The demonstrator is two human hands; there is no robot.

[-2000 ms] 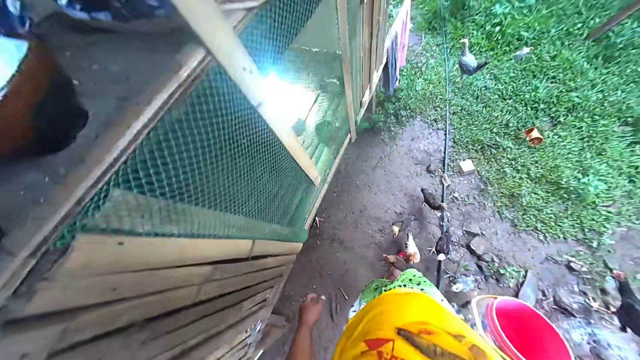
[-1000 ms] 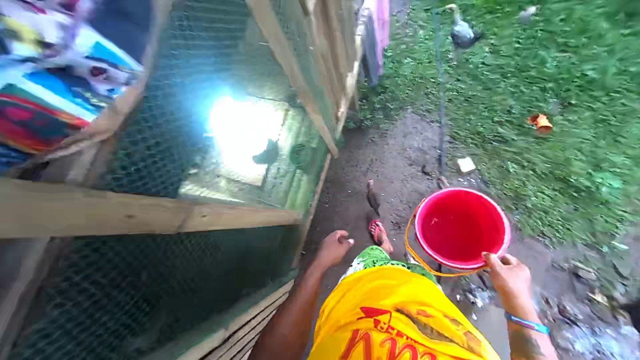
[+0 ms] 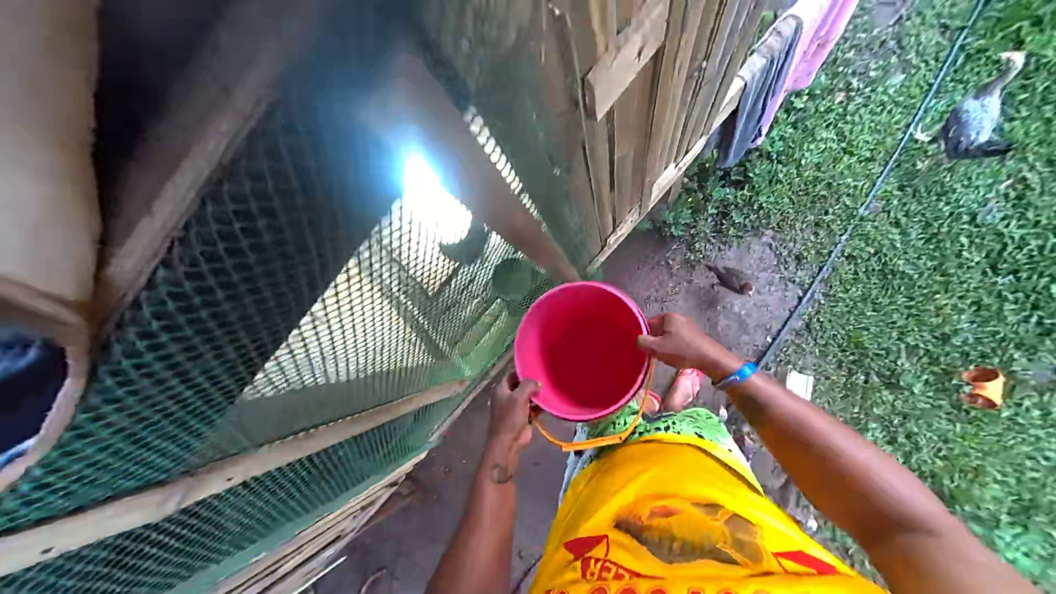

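Observation:
A pink-red plastic bucket is held upright in front of my body, and I look down into its red inside. My left hand grips the rim at the lower left. On the right side of the rim, my right hand holds on with the thumb over the edge; a blue band is round that wrist. The bucket's orange handle hangs down on the side nearest me. Whether the bucket holds anything cannot be told. Just left of it stands a pen wall of green netting on wooden strips.
A bright light shines behind the netting. Wooden boards carry on beyond it, with pink and grey cloths hung over a rail. A dark hose runs along the grass edge. A small brown bird and a grey fowl stand on the ground.
The bucket has moved left, from my right side to in front of me. My left hand, free one second ago, now holds its rim. The view has shifted towards the netting.

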